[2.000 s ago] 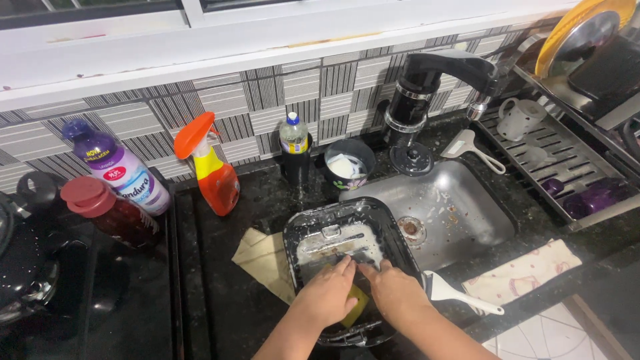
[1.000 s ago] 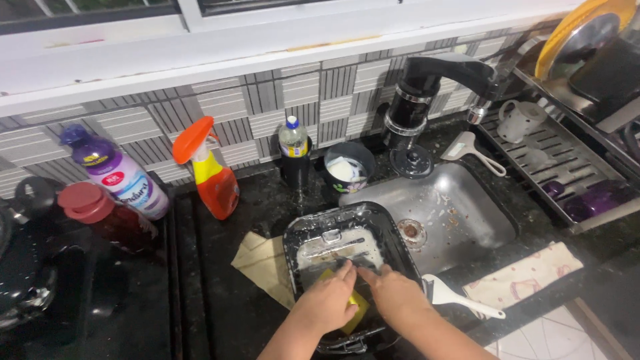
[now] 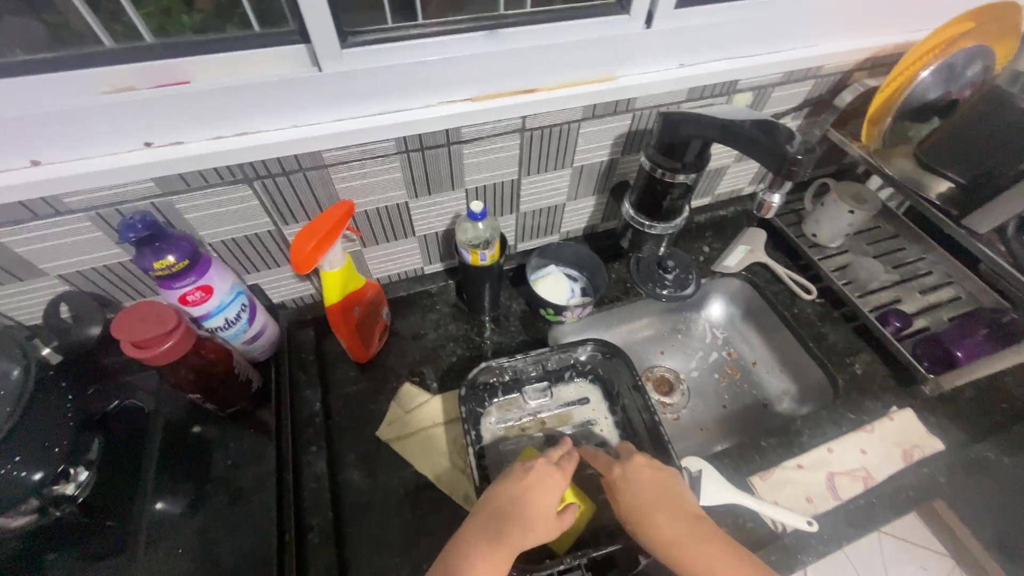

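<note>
A black rectangular pan point(image 3: 632, 376) with soapy water in it rests on the dark counter, overlapping the sink's left edge. Inside it, my left hand point(image 3: 532, 500) grips a yellow sponge point(image 3: 582, 524). My right hand point(image 3: 644, 488) is over the pan, its fingertips close to those of my left hand, around a dark piece within the pan that is hard to make out; whether it grips this piece is not clear. A folded beige cloth point(image 3: 428, 440) lies at the pan's left, partly under it. Against the pan's right side is a white-handled brush point(image 3: 748, 496).
Behind the pan stand a black bowl point(image 3: 566, 280), a detergent bottle point(image 3: 478, 236) in a dark holder and an orange spray bottle point(image 3: 348, 296). The steel sink point(image 3: 744, 384), black faucet point(image 3: 720, 132) and dish rack point(image 3: 904, 280) are to the right. A patterned cloth point(image 3: 848, 464) lies in front of the sink.
</note>
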